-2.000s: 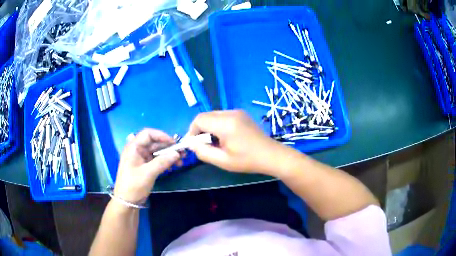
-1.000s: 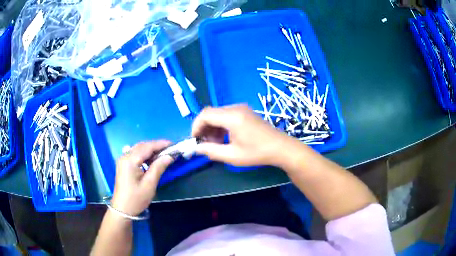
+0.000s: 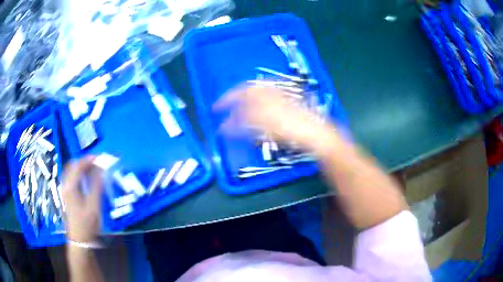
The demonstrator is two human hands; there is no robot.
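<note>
My left hand [image 3: 83, 193] is blurred at the left edge of the middle blue tray [image 3: 204, 179], beside the left tray. White and grey short tubes [image 3: 176, 172] lie in the middle tray. One white tube [image 3: 106, 161] shows at my left fingertips; whether I grip it cannot be told. My right hand [image 3: 256, 113] is strongly blurred over the right blue tray [image 3: 193, 60], which holds a pile of thin pale rods [image 3: 276, 169] with dark ends. Its fingers point left, and whether it holds anything cannot be told.
The narrow left blue tray [image 3: 26, 234] holds a pile of assembled units [image 3: 34, 173]. A crinkled clear plastic bag [image 3: 105, 33] covers the far end of the middle tray. Filled blue trays [image 3: 460, 66] stand at the far right. A cardboard box [image 3: 458, 193] is below the bench edge.
My hands have moved apart from over the middle tray's near edge: left hand leftwards, right hand up over the rods. The pieces they worked on no longer show between them. The view has shifted.
</note>
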